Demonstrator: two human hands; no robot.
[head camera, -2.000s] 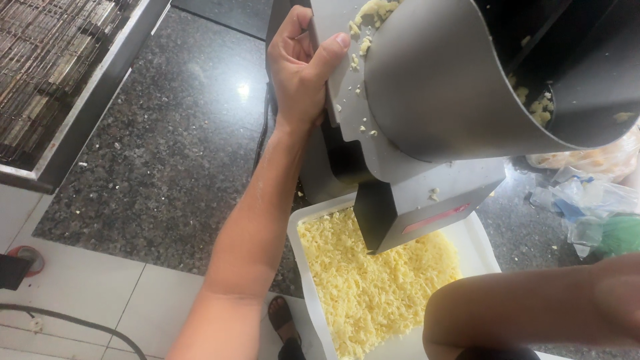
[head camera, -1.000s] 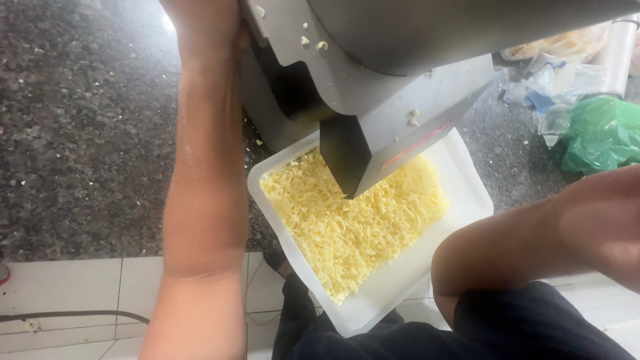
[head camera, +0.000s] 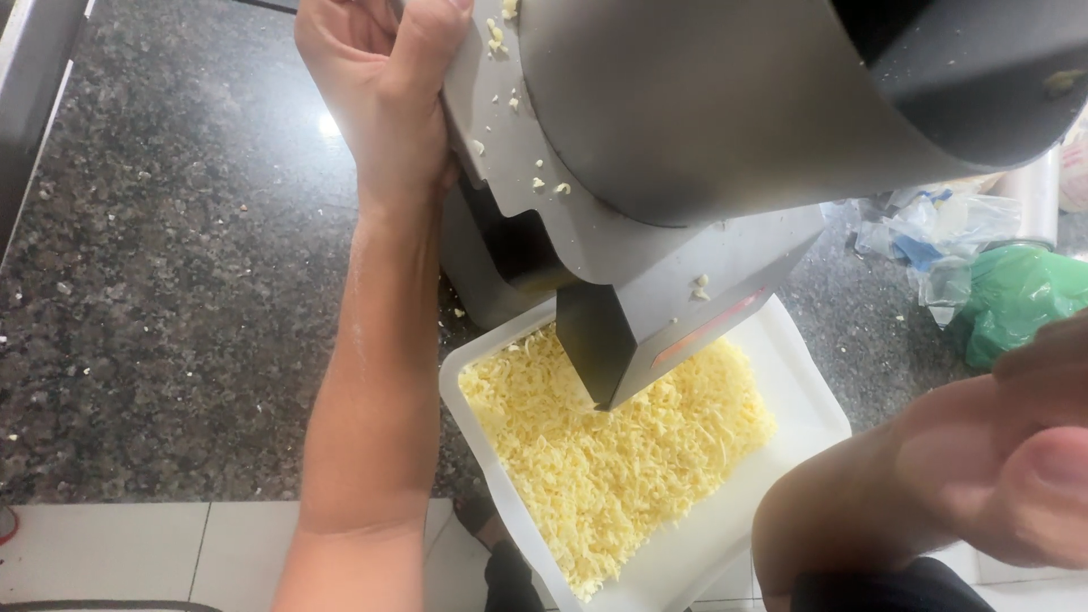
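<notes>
A grey metal food shredder (head camera: 680, 110) with a wide round hopper fills the upper middle. My left hand (head camera: 391, 76) grips the edge of its top plate, thumb on top and the other fingers partly hidden. Under the angled outlet, a white plastic tray (head camera: 816, 382) holds a heap of pale yellow shreds (head camera: 595, 459) that look like grated cheese. Small yellowish crumbs (head camera: 538, 182) lie on the shredder's plate. My right hand (head camera: 1033, 467) is bent at the right edge, blurred and cut off, near a green plastic bag (head camera: 1020, 297); whether it holds anything cannot be seen.
A speckled dark stone counter (head camera: 187, 280) lies under the shredder and tray, with scattered crumbs. Clear plastic wrap (head camera: 943, 221) is crumpled beside the green bag at the right. A metal-edged appliance (head camera: 34, 102) stands at the far left. White floor tiles (head camera: 110, 544) show below.
The view has shifted noticeably. My left hand was on the same plate edge two seconds ago. More of my right hand shows at the right edge now.
</notes>
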